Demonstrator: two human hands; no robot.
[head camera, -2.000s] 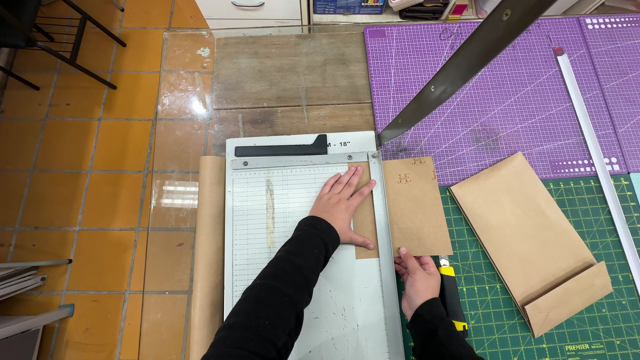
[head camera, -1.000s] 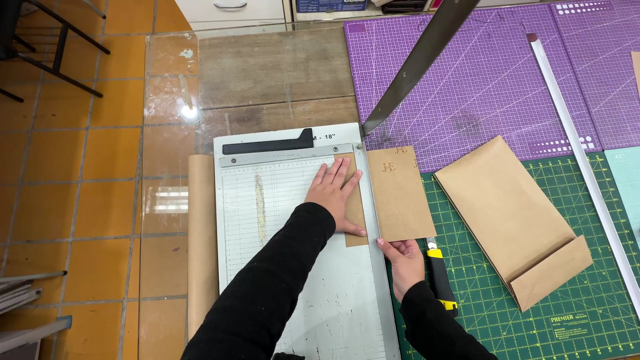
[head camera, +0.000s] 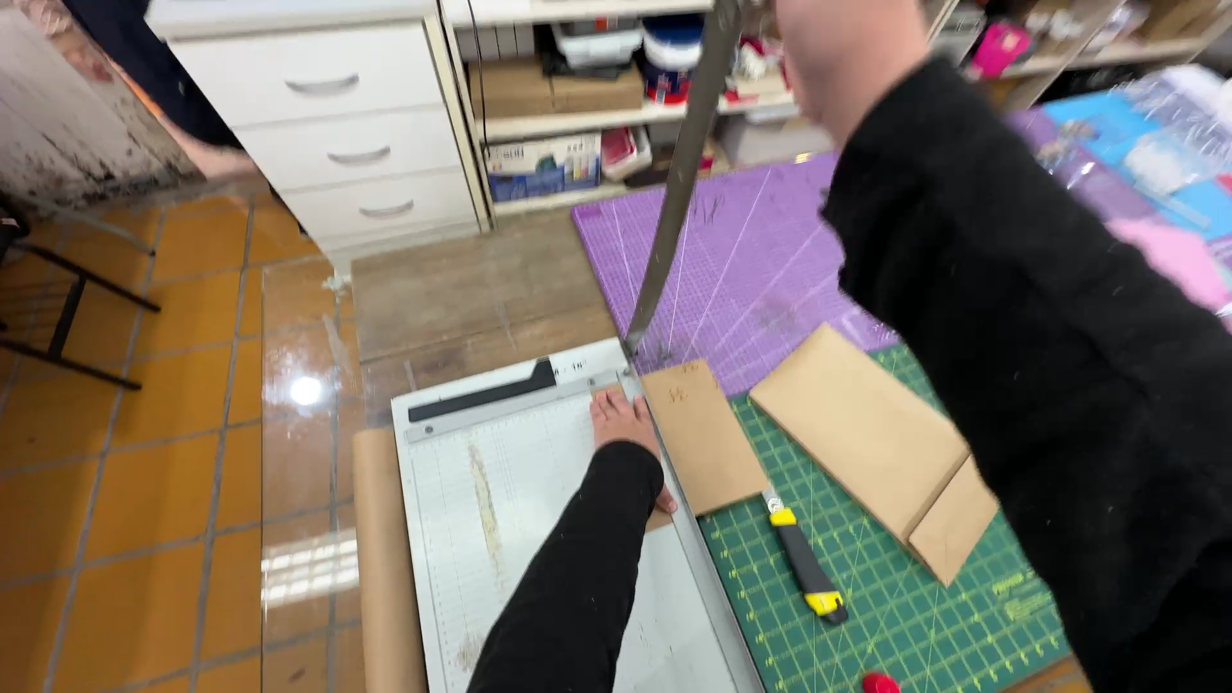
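Note:
My left hand (head camera: 624, 423) presses brown kraft cardboard (head camera: 707, 438) flat on a white guillotine paper cutter (head camera: 568, 539), close to its cutting edge. Part of the cardboard lies beyond that edge, on the right, and bears handwritten marks. The cutter's long metal blade arm (head camera: 677, 183) stands raised from the far corner. Beside the top of the arm is my right hand (head camera: 847, 58), partly cut off by the frame edge; its fingers are hidden, so its grip cannot be seen. A yellow and black utility knife (head camera: 805, 566) lies just right of the cardboard.
A folded brown paper bag (head camera: 866, 433) lies across a green cutting mat (head camera: 799, 645) and a purple cutting mat (head camera: 760, 231). A kraft paper roll (head camera: 385, 568) lies left of the cutter. White drawers (head camera: 337, 106) and shelves stand behind; a red object is at the bottom edge.
My right hand has left the cardboard's lower edge and risen to the top of the blade arm. My left hand still presses the cardboard. The view has tilted up toward the shelves.

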